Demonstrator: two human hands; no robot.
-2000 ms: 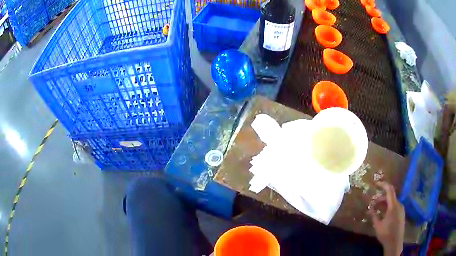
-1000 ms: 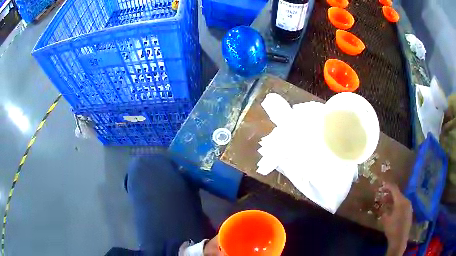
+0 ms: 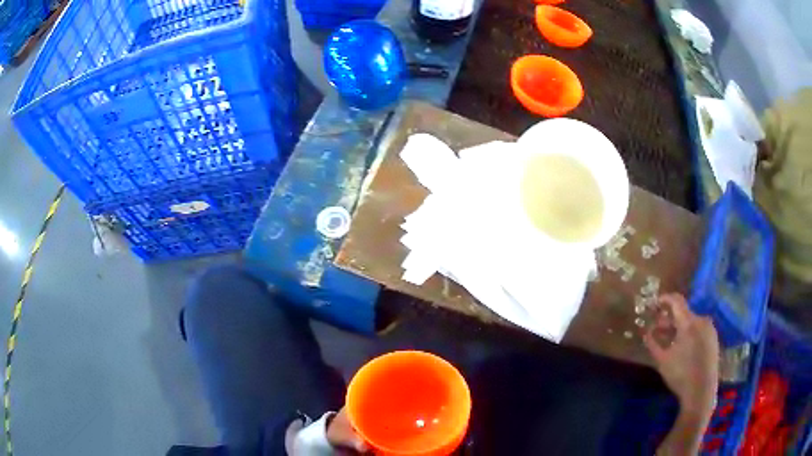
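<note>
My left hand (image 3: 342, 433) holds an orange plastic half shell (image 3: 408, 403) low near my lap, its open top facing up. Most of the hand is hidden behind the shell. My right hand (image 3: 684, 343) is over the right part of the brown board (image 3: 356, 254), thumb and forefinger curled close together by small clear plastic inserts (image 3: 648, 294). I cannot tell whether an insert is between the fingertips. A white bowl (image 3: 563, 198) with pale yellowish liquid stands on the board, on a crumpled white cloth (image 3: 499, 267).
A small blue tray (image 3: 732, 258) is at the board's right end. Orange shells (image 3: 547, 85) sit on the dark conveyor (image 3: 614, 116) beyond. A blue shiny ball (image 3: 365, 64) and a dark bottle (image 3: 442, 18) are at the back. Stacked blue crates (image 3: 182, 134) stand left.
The view has shifted, so the board sits further left and higher. The held shell and my left hand show more fully. My right hand stays by the inserts, fingers curled closer.
</note>
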